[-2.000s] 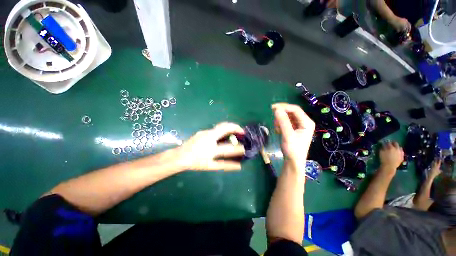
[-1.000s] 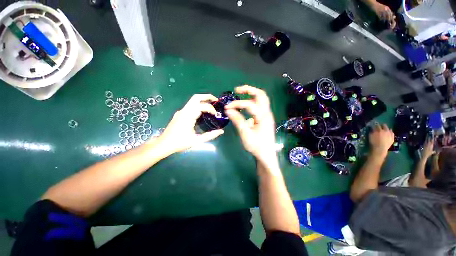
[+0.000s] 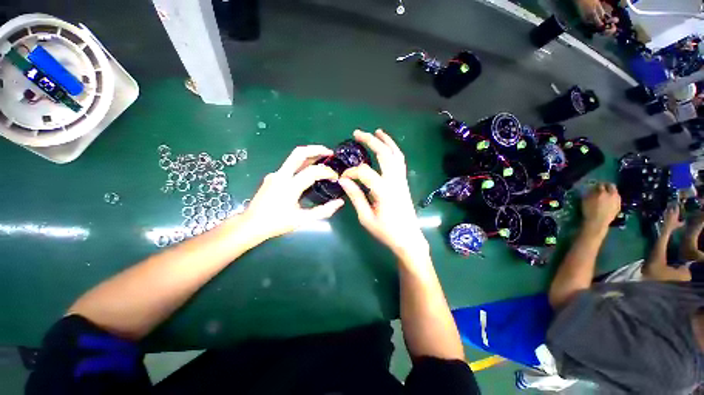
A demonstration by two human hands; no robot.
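Observation:
A black motor housing [image 3: 319,193] lies tilted in my left hand [image 3: 292,193], its open end turned up and to the right. A dark round end part [image 3: 351,154] shows at that open end, partly hidden by fingers. My right hand [image 3: 378,185] has its thumb and fingers on the end part and the housing's edge. Whether the end part is seated in the housing cannot be seen. A loose pile of thin silver ring washers [image 3: 204,202] lies on the green mat left of my hands.
A heap of motors with red wires [image 3: 509,181] lies right of my hands, with a round disc [image 3: 466,239] at its near edge. One motor [image 3: 457,73] lies on the belt. A white post [image 3: 197,50] and white round tray [image 3: 96,77] stand left. A co-worker's arm [image 3: 583,254] is at right.
My hands have come together from farther right and now both hold the motor. Since a second ago, my right fingers have closed in on the end part. The motor on the belt appears farther right.

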